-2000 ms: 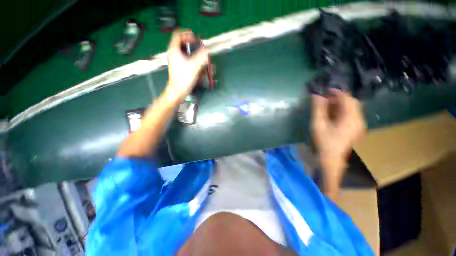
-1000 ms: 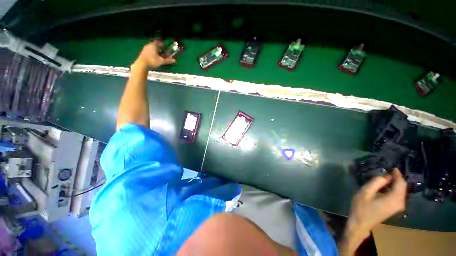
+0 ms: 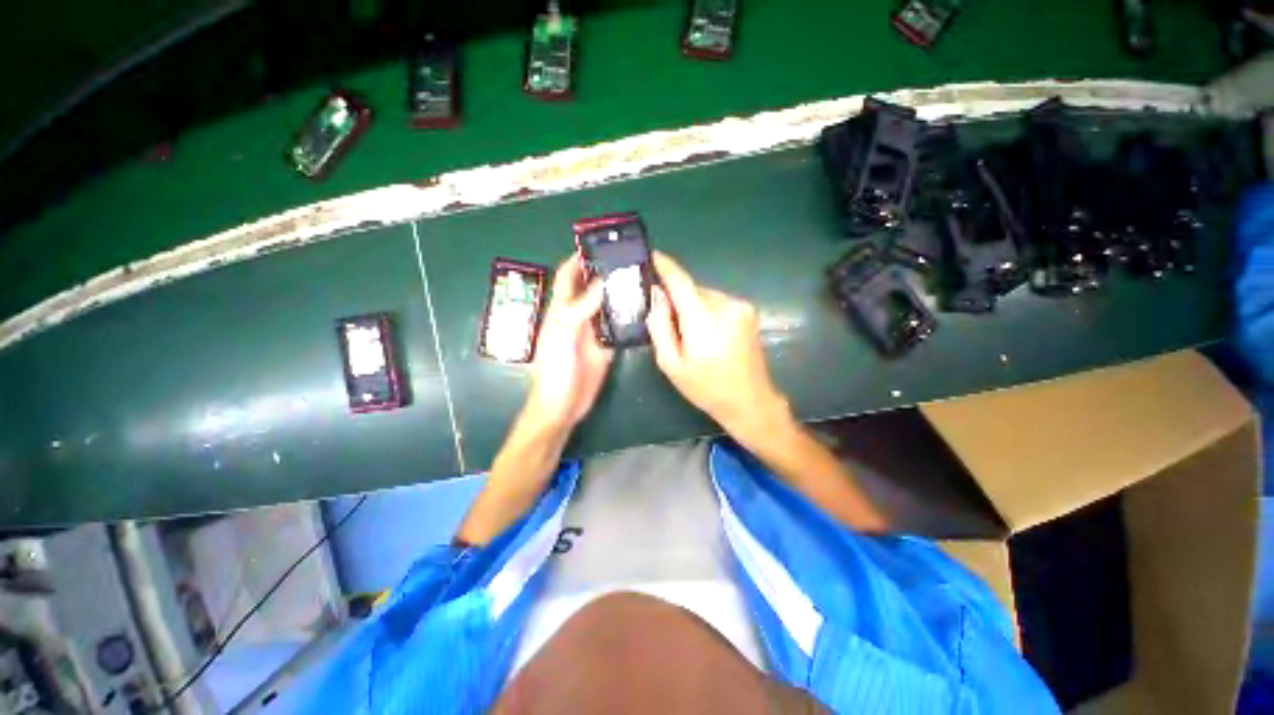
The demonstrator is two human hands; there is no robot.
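A dark phone unit with a red edge is held upright between my two hands, above the dark green bench. My left hand grips its left side and my right hand its right side. A bright patch shows on its face. An open phone unit with a pale, partly green inside lies on the bench just left of my left hand. A dark closed unit with a bright centre lies farther left, past the thin bench seam. The blue pick is not visible.
Several green-and-red open units lie on the green belt beyond the worn whitish strip. A pile of black housings covers the bench's right part. An open cardboard box stands at lower right. A blue sleeve shows at the right edge.
My left hand has come back from the belt and my right hand from the black pile; both now hold one unit together in front of me. The camera view has turned.
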